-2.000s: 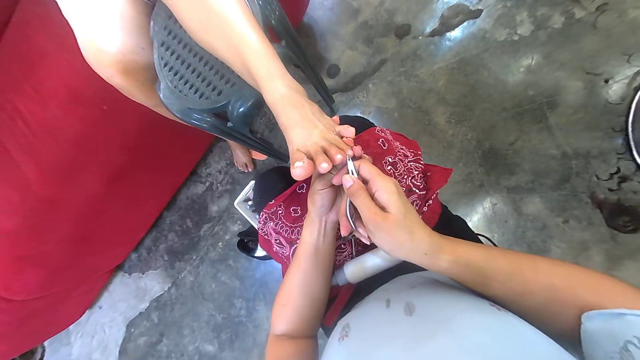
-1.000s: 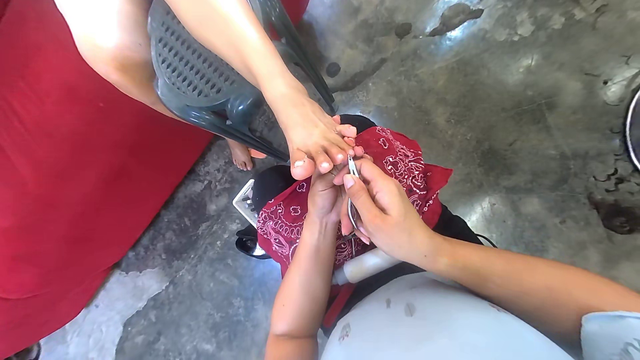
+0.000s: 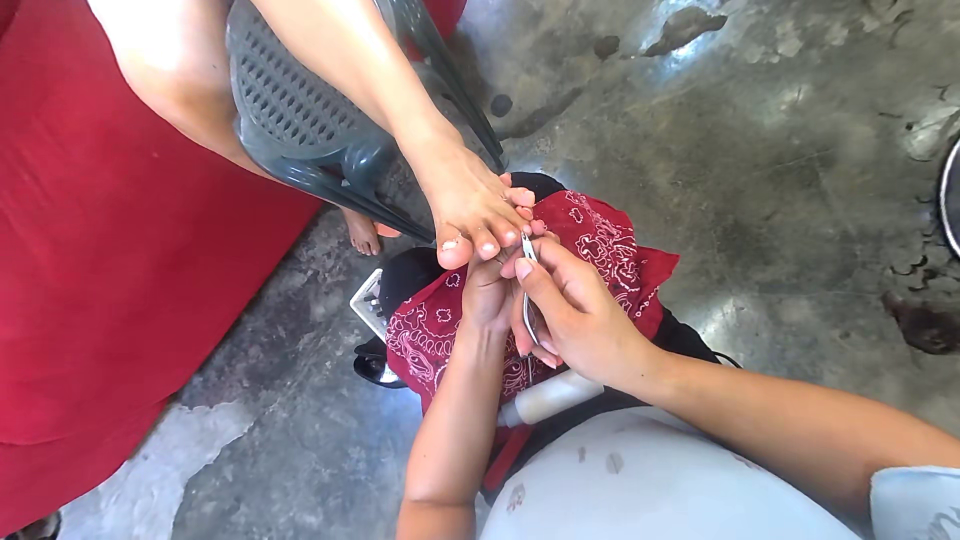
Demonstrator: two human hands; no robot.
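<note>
My right hand (image 3: 581,311) grips a metal cuticle nipper (image 3: 529,300), its tips touching or very near the small toes of another person's foot (image 3: 469,199). Beneath that foot, my left hand (image 3: 487,289) holds it around the toes; its fingers are partly hidden behind the toes and my right hand. White bits lie on the big toe's nail. A red bandana with a white pattern (image 3: 600,240) covers my lap under both hands. Across my lap, below my right hand, lies a whitish bottle (image 3: 551,399).
The other person's leg passes over a dark green plastic chair (image 3: 292,97). Red fabric (image 3: 112,285) hangs at the left. A white plastic container (image 3: 369,306) is beside my knee, with a black object (image 3: 375,366) below it. At the right edge is a dark round object's rim (image 3: 946,199).
</note>
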